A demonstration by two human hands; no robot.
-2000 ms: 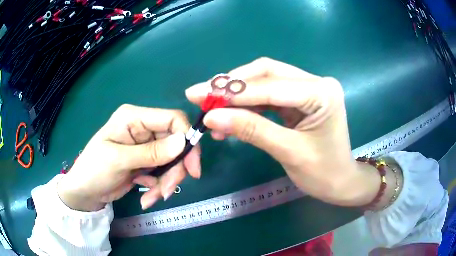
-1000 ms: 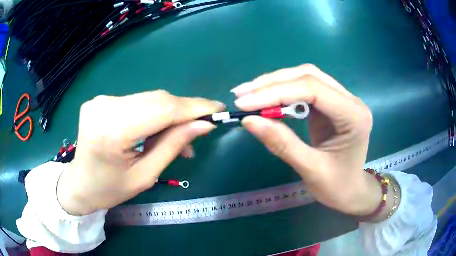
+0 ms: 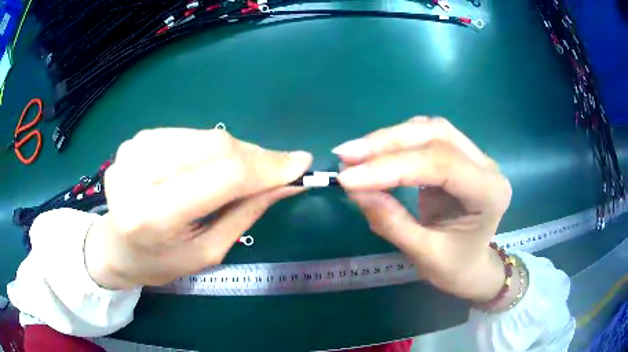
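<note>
My left hand (image 3: 200, 199) pinches black wires between thumb and fingers. My right hand (image 3: 434, 199) pinches the same wires a short way to the right. Between the fingertips, white wire markers (image 3: 320, 179) lie side by side on the black wires. The wire ends beyond my right fingertips are hidden by the hand. A ring terminal (image 3: 247, 240) with a bit of red sleeve shows below my left hand, and another ring (image 3: 220, 127) shows just above it.
A harness pile (image 3: 117, 55) lies at the far left, with black wires reaching right along the far side. Orange-handled scissors (image 3: 28, 131) lie at left. More harnesses (image 3: 69, 196) lie beside my left sleeve and others (image 3: 582, 96) at far right. A steel ruler (image 3: 296, 276) lies along the near side.
The wires went from slanted to level, and the ring ends are now hidden behind my right fingers. My fingertips sit close on both sides of the markers. The view has shifted slightly.
</note>
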